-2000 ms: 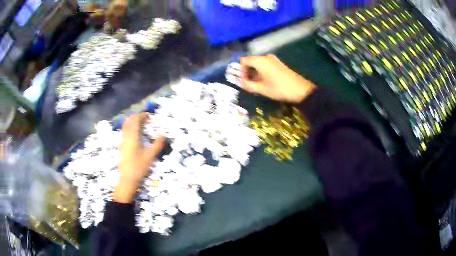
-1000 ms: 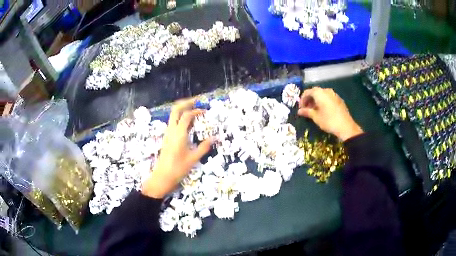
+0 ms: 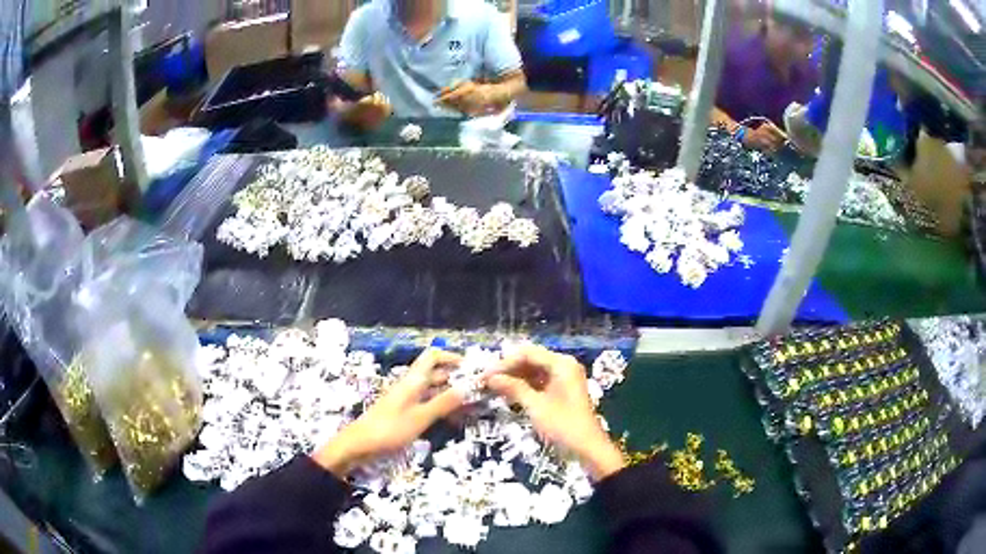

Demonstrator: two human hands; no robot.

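My left hand (image 3: 416, 398) and my right hand (image 3: 546, 398) meet over the near pile, both on one white plastic insert (image 3: 474, 370) held between their fingertips. A large pile of loose white inserts (image 3: 292, 390) lies around and below my hands. A single white insert (image 3: 609, 369) sits just beyond my right hand. Small brass contacts (image 3: 692, 463) lie scattered on the dark green surface right of my right wrist. Whether a brass contact is in my fingers cannot be told.
Clear bags of brass contacts (image 3: 146, 400) stand far left. Beyond the blue edge, fitted inserts (image 3: 324, 211) lie on the black mat (image 3: 378, 290). A blue sheet (image 3: 605, 271) bears more white pieces. A grey post (image 3: 822, 184) rises right, near dark unit rows (image 3: 865, 411). Two people sit opposite.
My hands have come together over the pile, my right hand moving left from beside the pile's far right. The view has tilted up, showing people opposite. The brass contacts look more spread out.
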